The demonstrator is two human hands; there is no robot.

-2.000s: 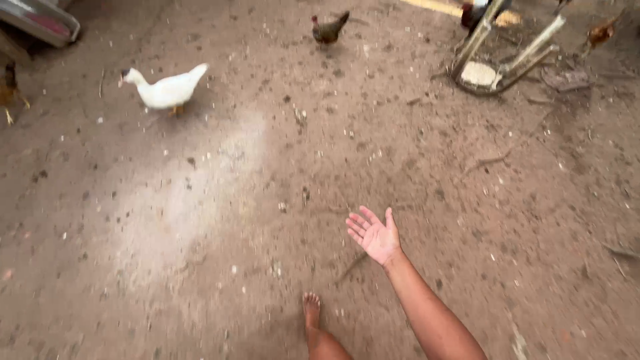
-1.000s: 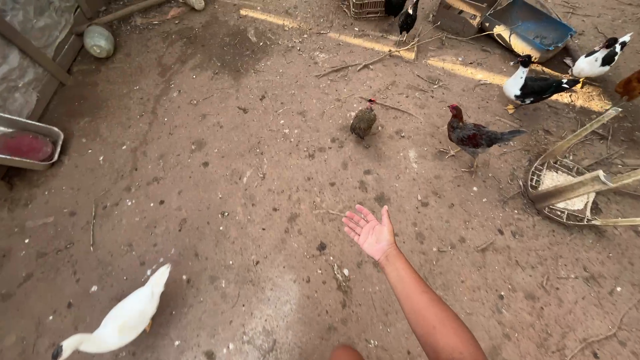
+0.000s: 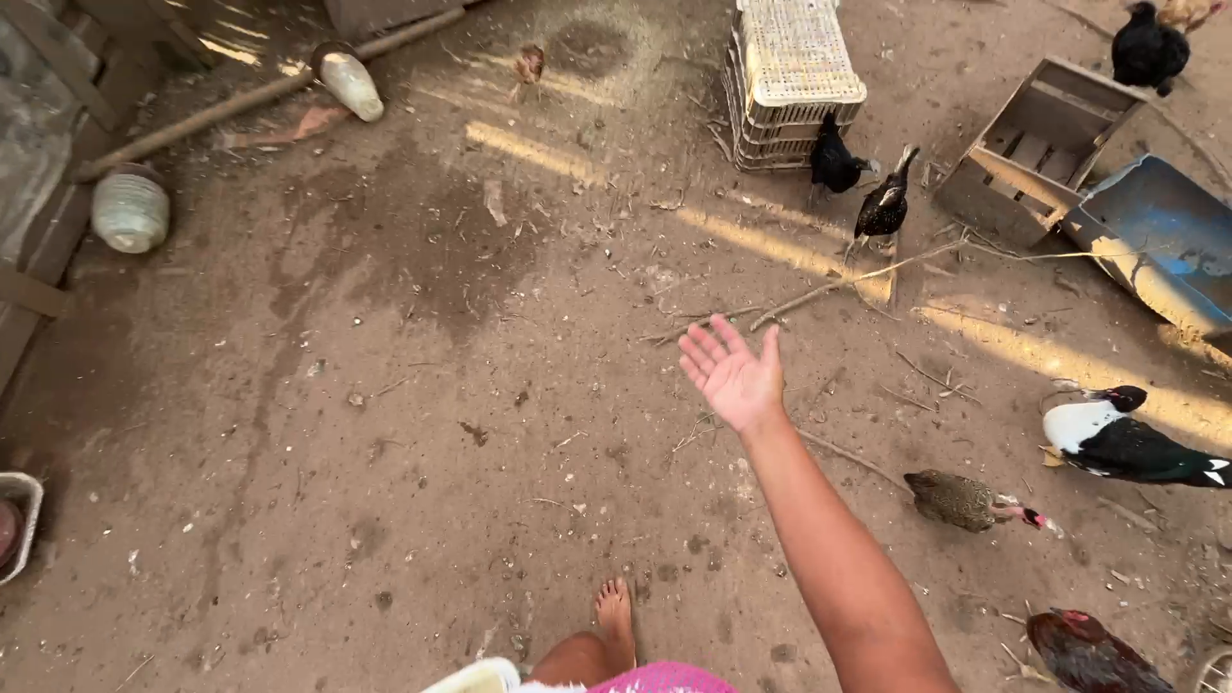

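Note:
My right hand (image 3: 733, 380) is held out over the dirt floor, palm up, fingers apart, with nothing in it. Beyond its fingertips a thin branch (image 3: 818, 292) lies on the ground. To the right of the forearm stand a speckled brown hen (image 3: 953, 500), a black-and-white duck (image 3: 1121, 438) and a reddish-brown chicken (image 3: 1092, 654). At the bottom edge shows part of a white container (image 3: 476, 677) beside pink fabric (image 3: 664, 679); what holds the container is hidden. My left hand is out of view.
A plastic crate (image 3: 794, 58) stands ahead, with two dark chickens beside it. At right are a wooden crate (image 3: 1039, 144) and a blue tray (image 3: 1169, 231). A pole (image 3: 221, 106) and two cloudy containers, one a jar (image 3: 131, 210), lie at upper left. A metal basin (image 3: 34, 510) sits at the left edge.
The view has moved forward over the yard. The white duck has left the view, and the plastic crate shows more fully. My right hand remains stretched out, palm up. The white container has appeared below.

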